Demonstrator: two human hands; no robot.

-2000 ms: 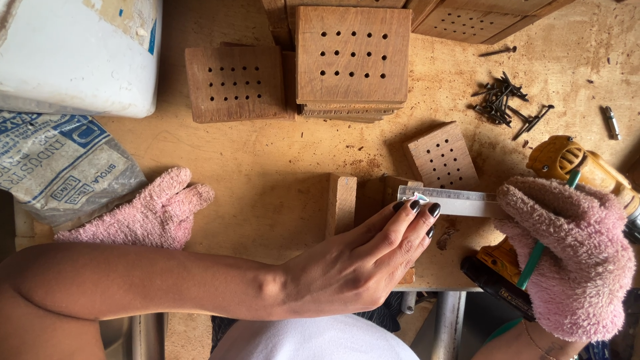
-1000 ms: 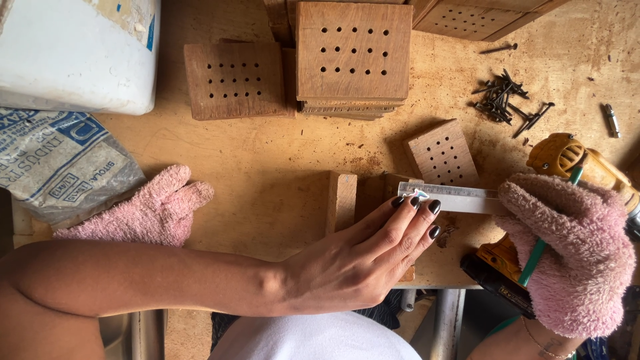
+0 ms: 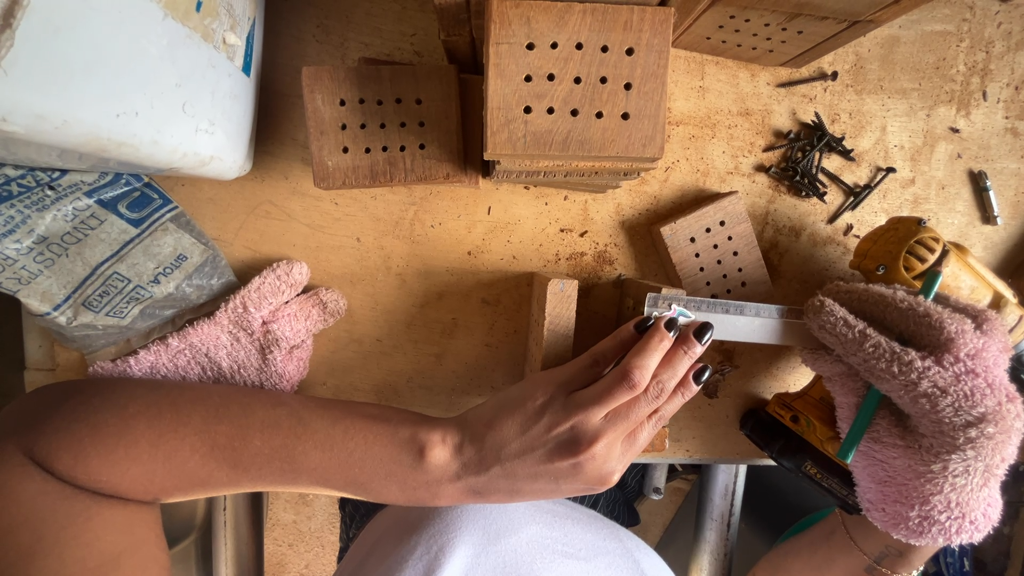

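My bare left hand [image 3: 592,400], with dark painted nails, presses its fingertips on the left end of a clear plastic ruler [image 3: 744,320]. That end lies over a wood block [image 3: 644,294], largely hidden by the hand. My right hand [image 3: 920,408], in a fluffy pink glove, grips the ruler's right end and also holds a green pencil [image 3: 864,424]. Left of the ruler an upright wood piece [image 3: 552,320] stands on the bench. A small drilled wood block [image 3: 716,248] lies tilted just behind the ruler. Under and behind the right hand is a yellow cordless drill [image 3: 928,248].
Stacked drilled wood blocks [image 3: 576,80] stand at the back, beside another drilled block [image 3: 384,124]. Black screws [image 3: 812,160] and a driver bit [image 3: 988,198] lie at right. A pink glove [image 3: 232,336], a plastic bag [image 3: 104,248] and a white container [image 3: 128,88] are at left.
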